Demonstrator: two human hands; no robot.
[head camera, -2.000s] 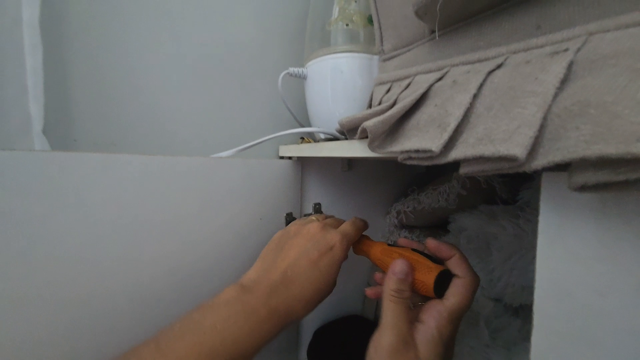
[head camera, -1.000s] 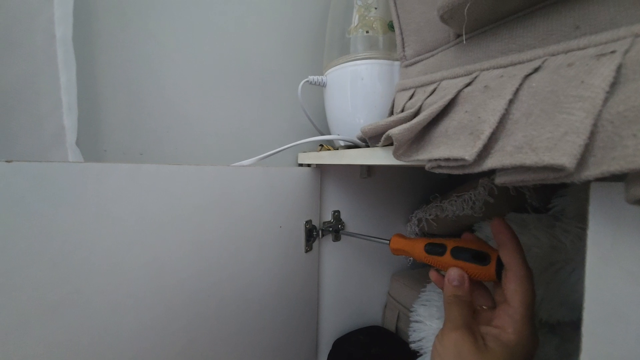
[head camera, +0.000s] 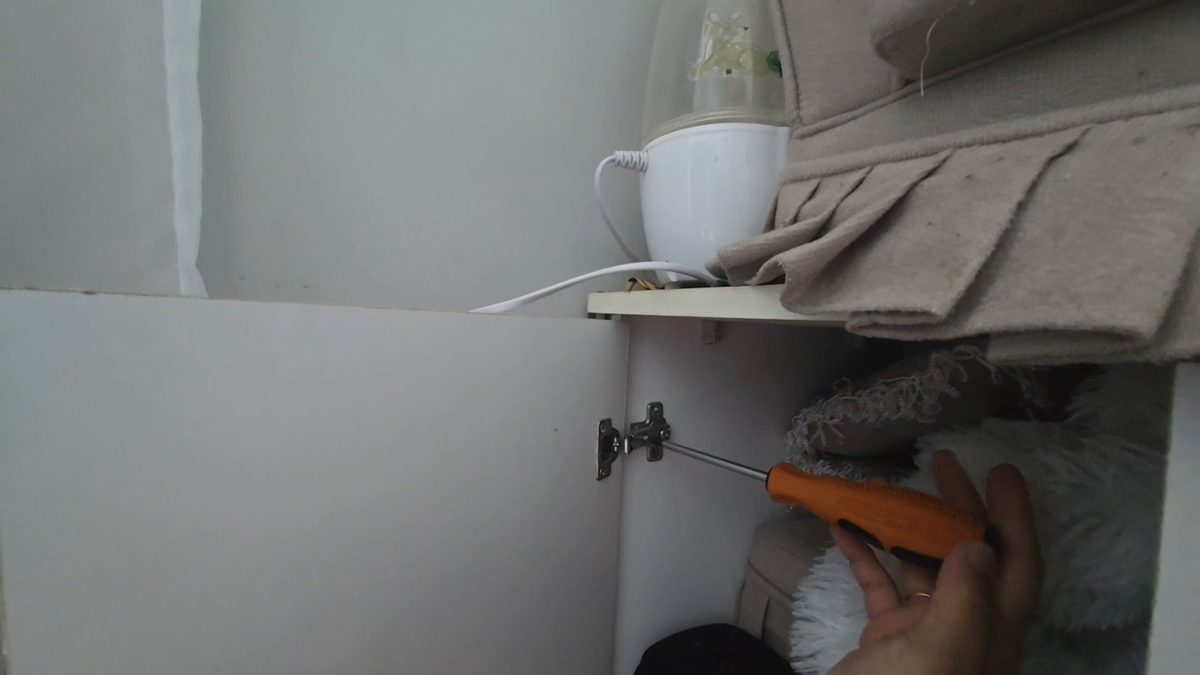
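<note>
My right hand (head camera: 956, 572) holds a screwdriver by its orange and black handle (head camera: 872, 511), fingers around the rear end. The metal shaft (head camera: 717, 461) points left, and its tip meets the mounting plate of a metal cabinet hinge (head camera: 649, 432) on the inner side wall. The hinge's other part (head camera: 607, 449) sits at the edge of the open white cabinet door (head camera: 309, 478). Whether the tip is seated in a screw is too small to tell. My left hand is out of view.
Above the opening, the cabinet top (head camera: 694, 303) bears a white appliance with a clear cover (head camera: 712, 197), its cable (head camera: 572, 277) and a pleated beige cloth (head camera: 1012, 234). Inside are fluffy white fabric (head camera: 1106, 506), a beige fabric item (head camera: 778, 562) and a black object (head camera: 712, 652).
My left hand was at the hinge two seconds ago and has left the view. The hinge now shows uncovered. My right hand still holds the screwdriver, its fingers placed differently on the handle.
</note>
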